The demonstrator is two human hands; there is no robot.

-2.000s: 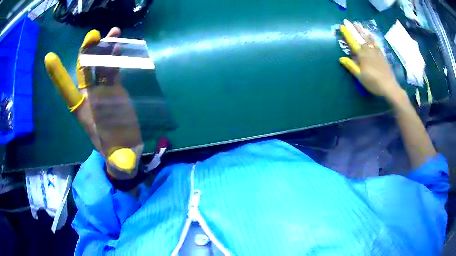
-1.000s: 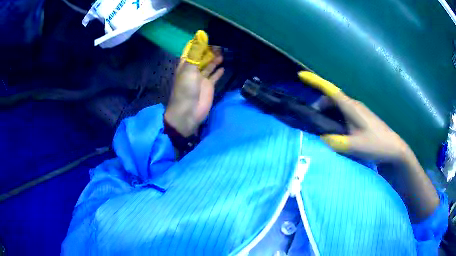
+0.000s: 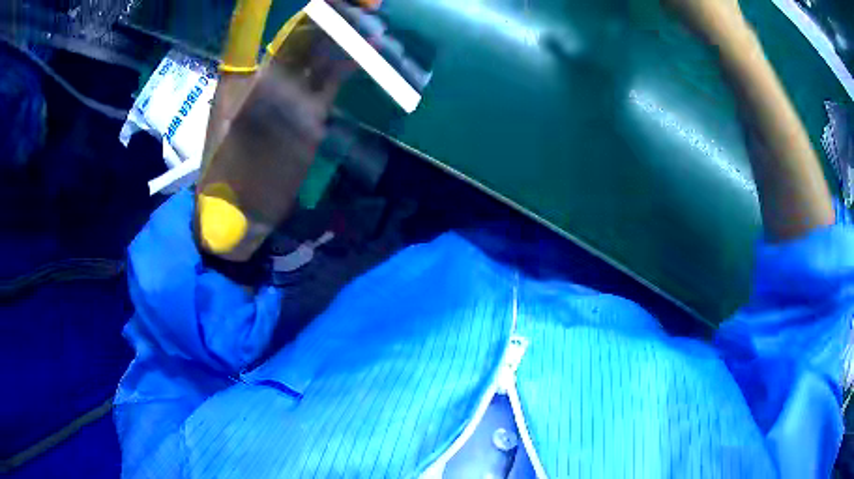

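My left hand (image 3: 267,112) is at the upper left, palm up, under a thin transparent smoky panel (image 3: 281,131) with a white edge strip. The yellow finger cot on the thumb lies over the panel's near end, and the fingers run under it towards the top edge, where some are cut off. The panel is held above the bench's front edge. My right arm reaches up at the upper right. The right hand itself is cut off by the top edge, so what it holds does not show.
The green bench mat (image 3: 581,140) fills the upper middle and right, its front edge running diagonally. A white fibre wipe pack (image 3: 183,108) hangs at the left. Crinkled clear material (image 3: 836,140) lies at the far right.
A second ago a dark elongated tool was at my right hand below the bench edge; it no longer shows. My right arm has moved up over the mat. The panel is visible on my left hand again.
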